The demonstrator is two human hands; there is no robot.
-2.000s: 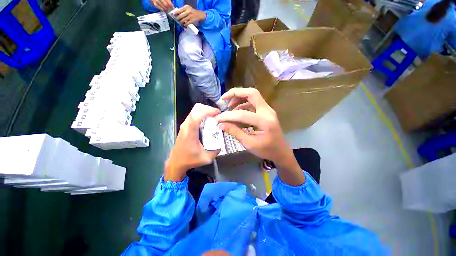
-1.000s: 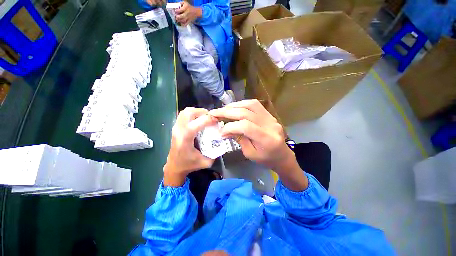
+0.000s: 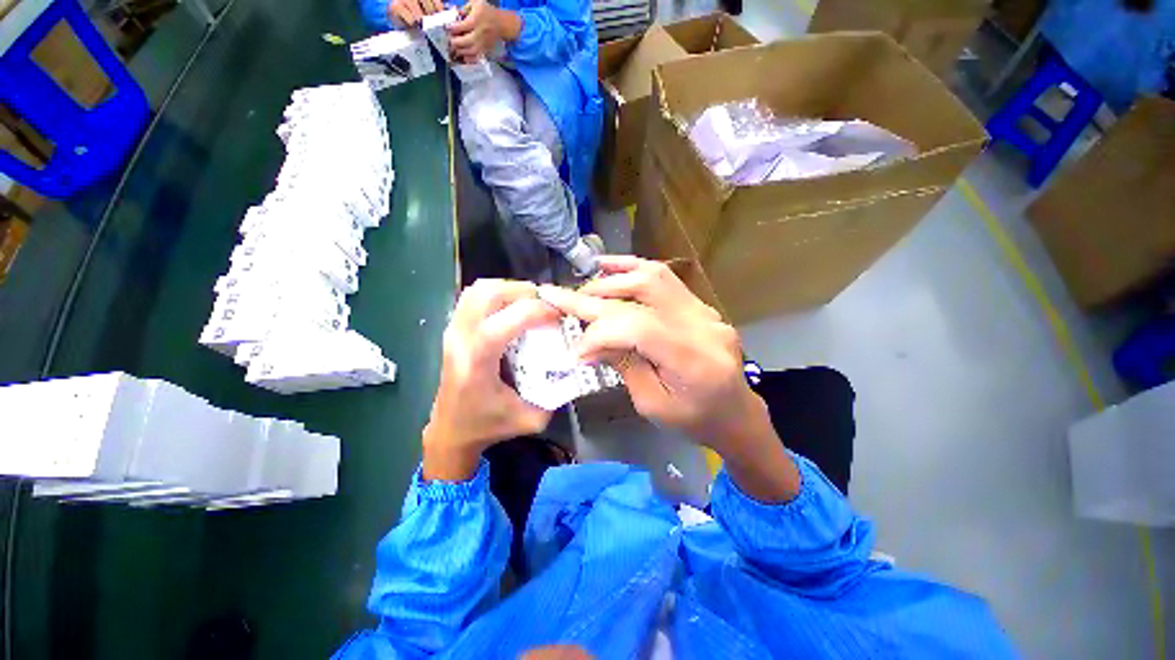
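A small white box [image 3: 546, 365] with dark print is held above my lap, over a small brown carton [image 3: 606, 415] between my knees. My left hand [image 3: 487, 368] grips the box from its left side, fingers curled over the top. My right hand [image 3: 664, 346] touches the box's top and right side with thumb and fingers bent. My fingertips meet near the top edge of the box and hide part of it. Whether a label is pinched there cannot be told. My hands cover much of the small carton.
On the green bench [image 3: 410, 245] at left lie a row of white boxes [image 3: 303, 232] and a stack of long white boxes [image 3: 193, 438]. A person in blue sits ahead. A large open carton [image 3: 799, 239] with plastic bags stands at right. A blue stool [image 3: 1046, 119] stands behind.
From two seconds ago, the box has turned and my right hand has shifted slightly right and down. Over the last second my right fingers have moved slightly. The person ahead has moved their hands.
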